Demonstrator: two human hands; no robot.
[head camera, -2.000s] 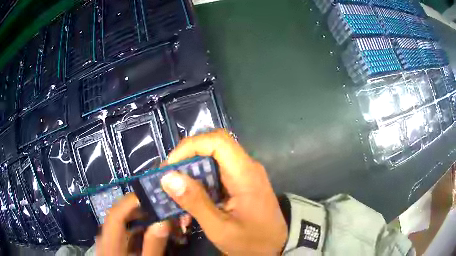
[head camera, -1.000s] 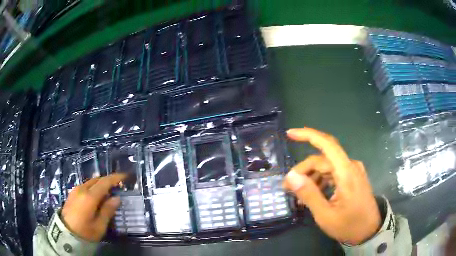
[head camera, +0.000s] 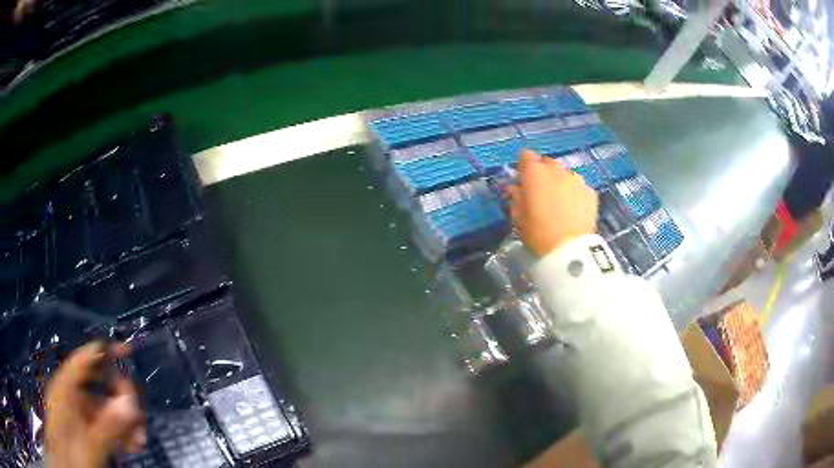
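The clear keypad tray (head camera: 489, 343) lies ahead of me, with tight blocks of stacked keypads (head camera: 439, 169) striped blue and white; its near pockets show no stack. My right hand (head camera: 553, 203) is over the stacked keypads, fingertips at a block; whether it grips any is hidden. The black housing tray (head camera: 174, 242) is at the left. A phone with keypad fitted (head camera: 249, 416) lies in its near right pocket, another beside it. My left hand (head camera: 96, 407) is blurred above this tray at the lower left, fingers curled; I cannot tell if it holds anything.
A bright green belt (head camera: 274, 82) runs beyond the bench, edged by a whitish strip (head camera: 283, 146). Dark green bench surface (head camera: 311, 274) lies between the trays. An open cardboard box (head camera: 713, 361) with orange-brown contents is on the floor at the right. A rack stands at the top right.
The view has swung right. The phone held two seconds ago is no longer in my hands. My right hand has moved from beside the black tray to the stacked keypads. My left hand stays over the black tray.
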